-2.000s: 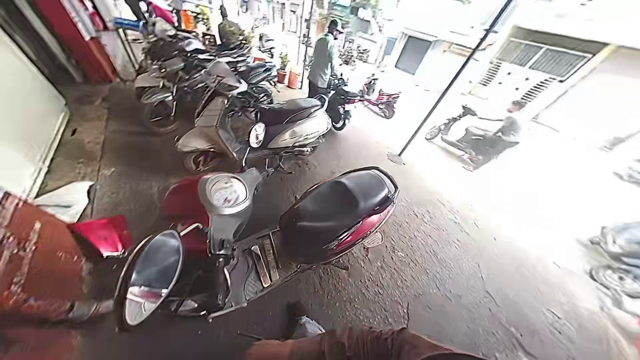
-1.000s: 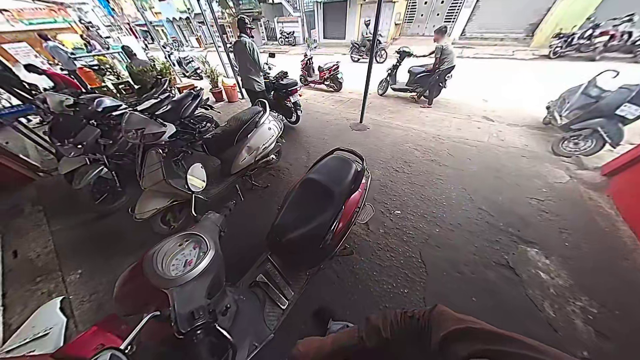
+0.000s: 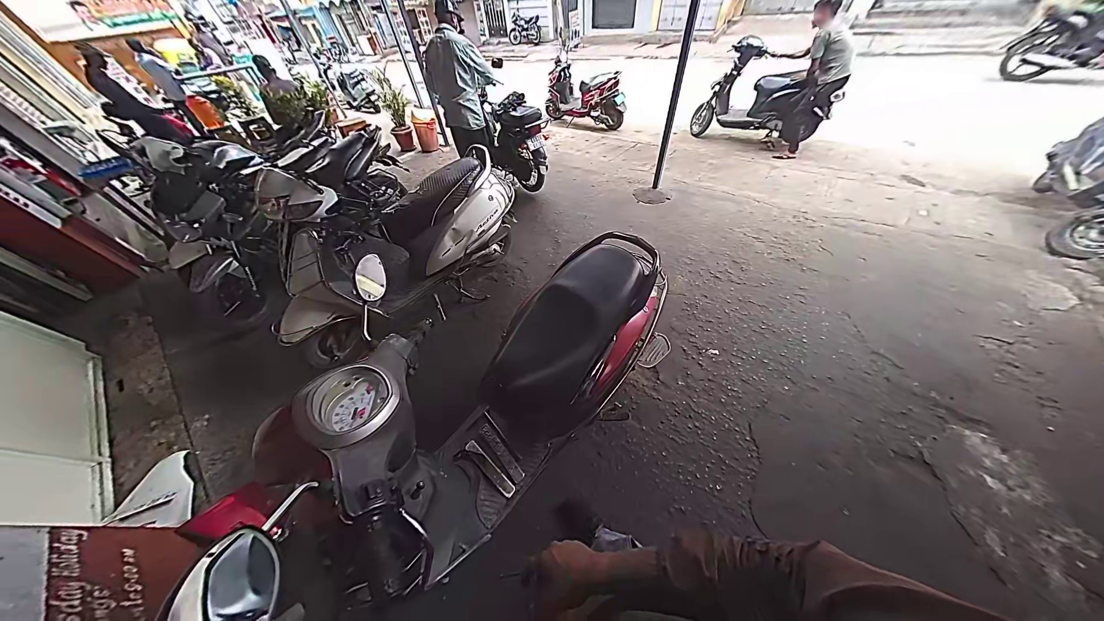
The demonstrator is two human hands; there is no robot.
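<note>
At the bottom of the head view is one of my hands (image 3: pixel 565 573), at the end of a brown sleeve that comes in from the lower right. It looks like my right hand, with fingers curled; a thin dark thing sticks out by it, too unclear to name. A small grey-white thing (image 3: pixel 614 541) lies beside the wrist. Left of the hand stands a red scooter with a black seat (image 3: pixel 573 319), a round speedometer (image 3: pixel 349 404) and a mirror (image 3: pixel 241 578). My left hand does not show.
A silver scooter (image 3: pixel 466 220) and several parked two-wheelers stand at the left. A person in a helmet (image 3: pixel 457 78) is beside a black motorcycle (image 3: pixel 520 129). A thin pole (image 3: pixel 675 95) rises from the pavement. Another person (image 3: pixel 830 65) is at a dark scooter (image 3: pixel 763 95) by the road.
The view has swung, now showing more of the street. The person at the dark scooter by the road, seated on it two seconds ago, now stands beside it. A motorcycle has come in at the upper right.
</note>
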